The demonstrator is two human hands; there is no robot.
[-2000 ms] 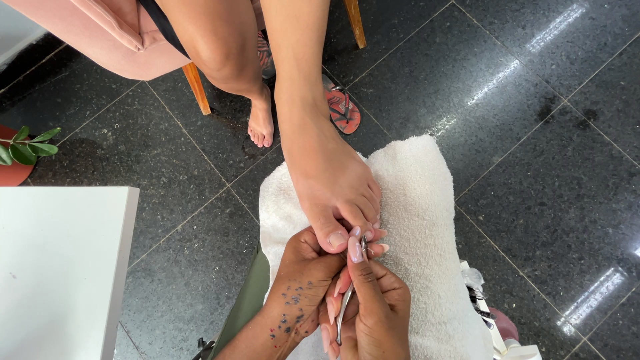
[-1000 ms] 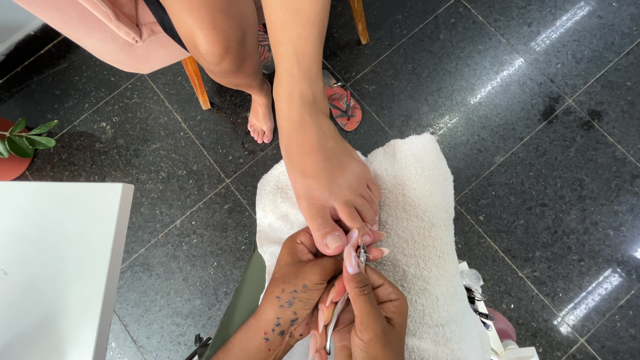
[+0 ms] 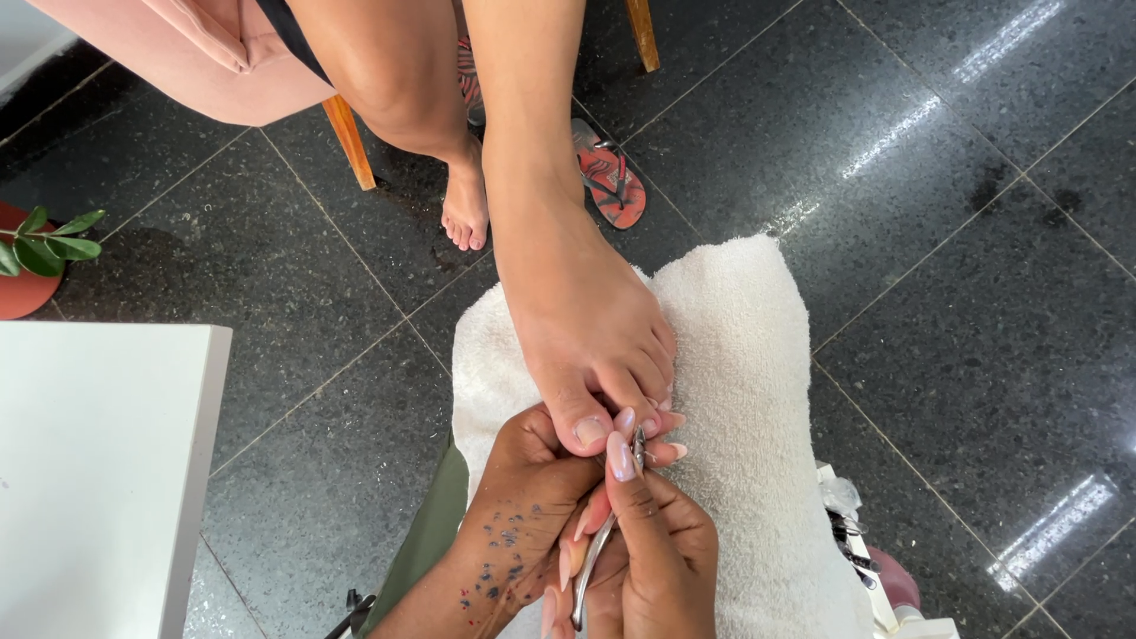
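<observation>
Another person's bare foot (image 3: 586,302) rests on a white towel (image 3: 745,373), toes pointing down toward me. My left hand (image 3: 532,497), with dark and red marks near the wrist, holds the toes from below, its thumb by the big toe and fingertips showing past the second toe. In my right hand (image 3: 657,550) is a metal cuticle nipper (image 3: 595,559), gripped between thumb and fingers. The nipper's tip is at the second toe's nail, with a whitish shred beside it. The thumb and fingers partly hide the tool.
A white tabletop (image 3: 98,479) stands at left, below a potted plant (image 3: 53,248). The person's other foot (image 3: 465,204) is on the dark tiled floor near a red flip-flop (image 3: 617,182). A pink chair (image 3: 213,62) is at top left. A white tray (image 3: 879,595) with small items sits at lower right.
My right hand and the nipper have shifted slightly around the second toe. The left hand keeps its hold on the foot, which stays on the towel.
</observation>
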